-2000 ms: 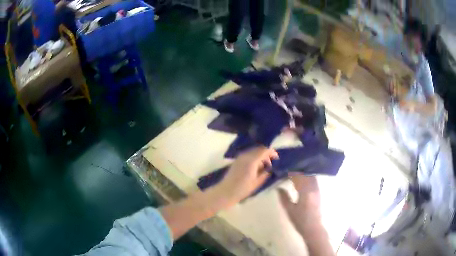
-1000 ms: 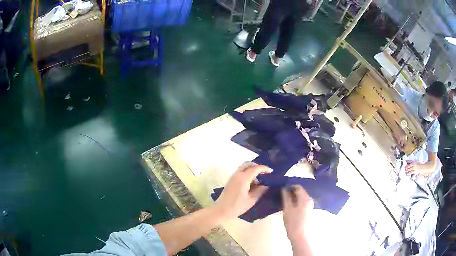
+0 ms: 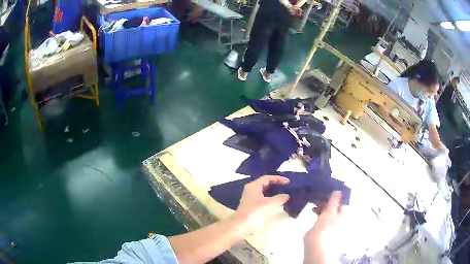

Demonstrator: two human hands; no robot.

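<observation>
A navy cut panel (image 3: 232,193) lies across the near part of the cream table, its pointed end to the left. My left hand (image 3: 262,202) is over its middle, thumb and index finger apart on the cloth. My right hand (image 3: 322,224) is at the panel's right end, fingertips on top and thumb at the lower edge; the grip is partly hidden. More navy panels (image 3: 273,142) lie fanned in a pile just beyond, with small pale pink bits (image 3: 300,139) along them.
The table's worn, film-wrapped edge (image 3: 180,198) runs along the near left. A tan sewing machine (image 3: 371,103) stands beyond the pile, with a seated person (image 3: 420,90) behind it. Another person (image 3: 265,38) stands on the green floor. A blue bin (image 3: 139,41) is at upper left.
My hands have moved apart; my right hand has shifted right to the panel's end. My left thumb and index finger have spread. The camera view has also shifted.
</observation>
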